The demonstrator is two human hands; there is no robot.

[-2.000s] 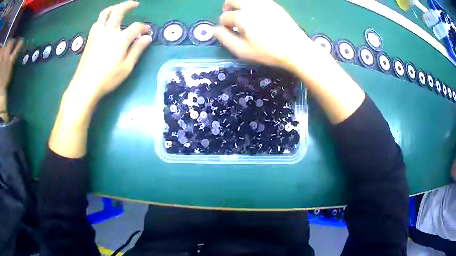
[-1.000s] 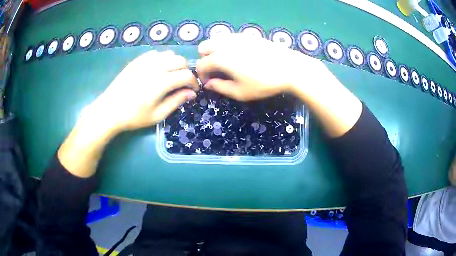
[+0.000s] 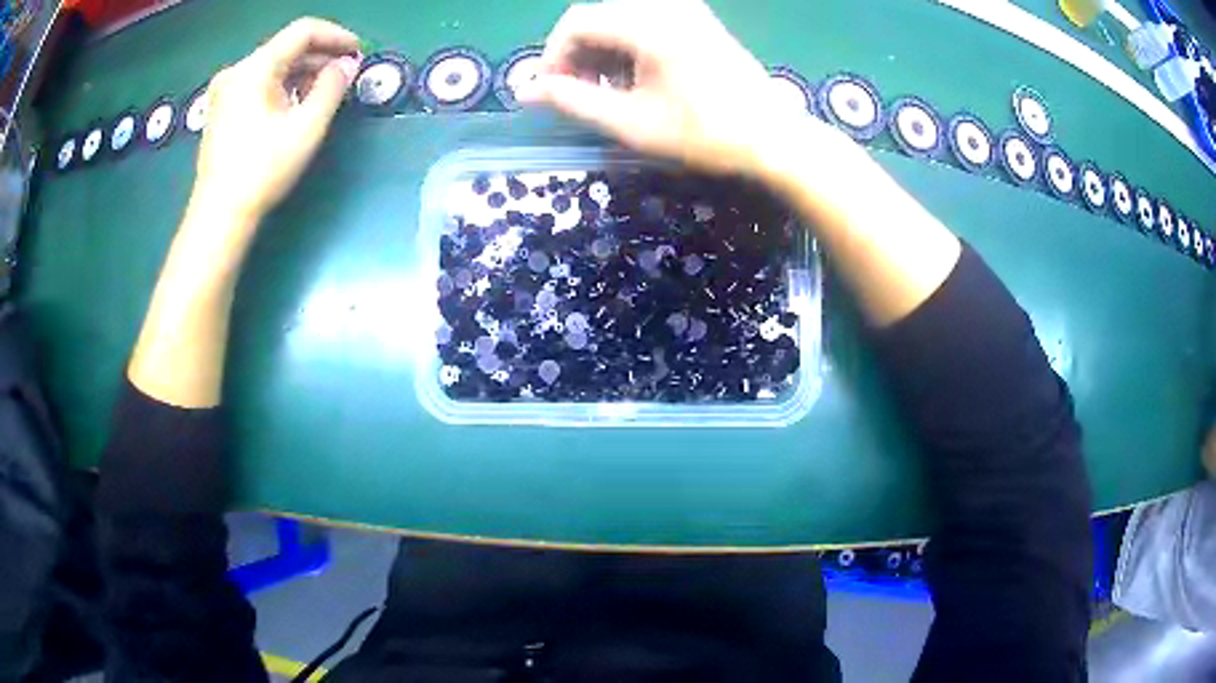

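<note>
Black-rimmed discs with pale rings [image 3: 455,80] lie in a long curved row. My left hand [image 3: 271,118] is at the row, left of the tub, its thumb and fingers close together beside one disc; I cannot tell whether a small part is between them. My right hand [image 3: 654,87] is over the row above the tub, fingers curled and thumb tip at the edge of another disc; its grip is unclear and it hides part of the row. The clear parts tub [image 3: 614,412] in front of me holds many small black round caps [image 3: 574,324].
A spare disc [image 3: 1032,115] lies beyond the row at the right. A pale rail [image 3: 1054,56] runs along the far side, with small bottles [image 3: 1150,48] at upper right. A red edge [image 3: 107,11] shows at upper left. Another person's pale clothing [image 3: 1167,567] shows at lower right.
Both hands have left the tub, where they were close together a second ago, and moved apart and up to the row. The caps in the tub's upper part show again.
</note>
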